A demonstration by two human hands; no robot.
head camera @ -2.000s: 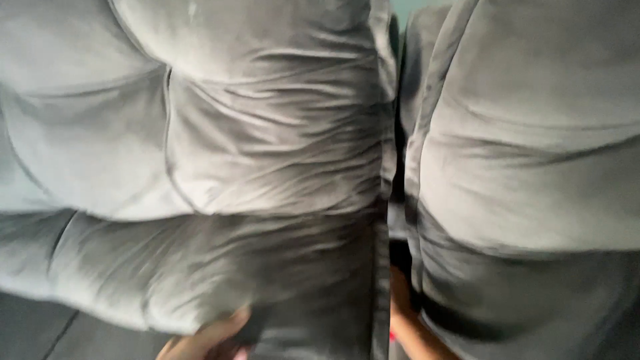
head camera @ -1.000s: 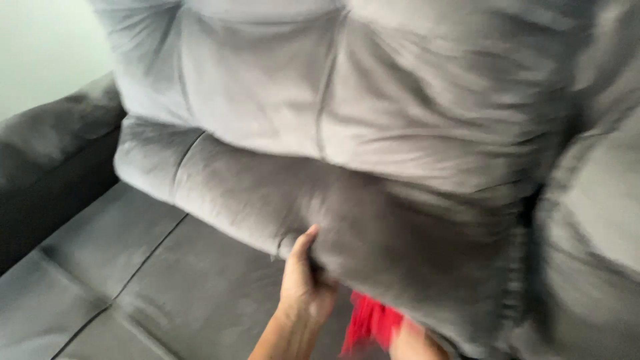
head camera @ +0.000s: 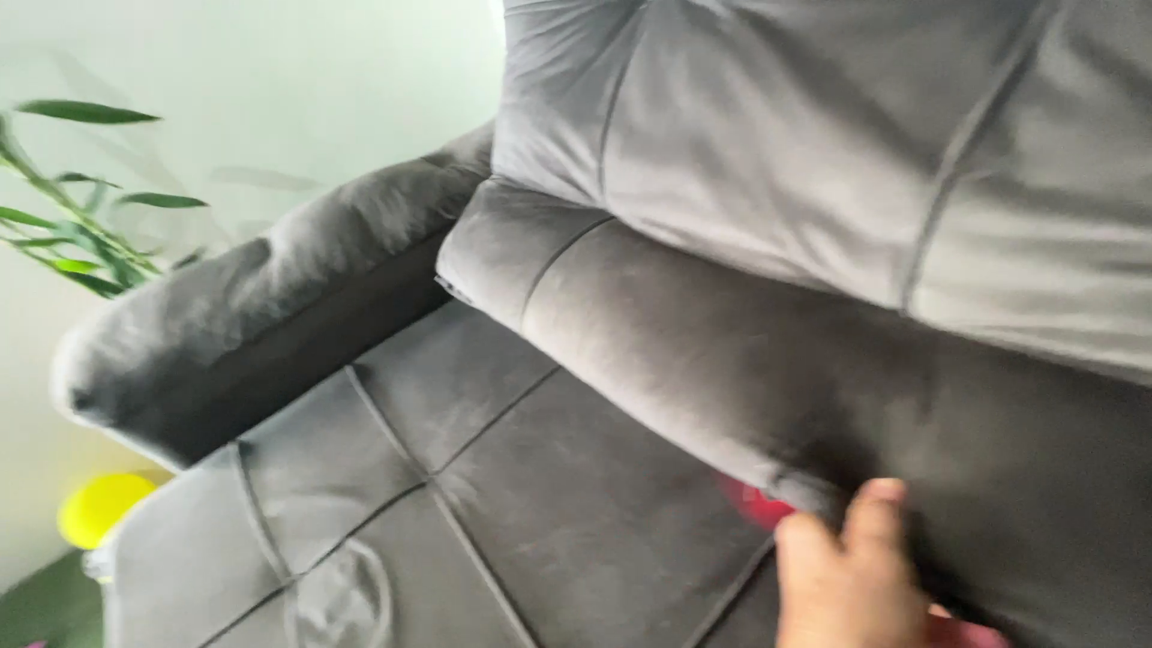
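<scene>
The grey tufted sofa backrest cushion (head camera: 702,333) leans over the sofa seat (head camera: 558,504). My left hand (head camera: 850,567), blurred, grips the cushion's lower edge at the lower right, its thumb and a finger on the fabric. A bit of red cloth (head camera: 765,508) shows between that edge and the seat, just left of the hand. Beside my left wrist, at the bottom edge, a small reddish patch (head camera: 967,632) is visible; it cannot be told whether it is cloth or part of my right hand. My right hand is otherwise hidden by the cushion and my left hand.
A padded grey armrest (head camera: 270,288) borders the seat at the left. Behind it stand a pale wall (head camera: 315,72) and a green leafy plant (head camera: 81,211). A yellow round object (head camera: 106,510) sits low beyond the seat's left corner.
The view has swung left, bringing the armrest and plant in. My left hand remains at the cushion's lower edge. The red cloth, seen by my right hand a second ago, is now mostly covered.
</scene>
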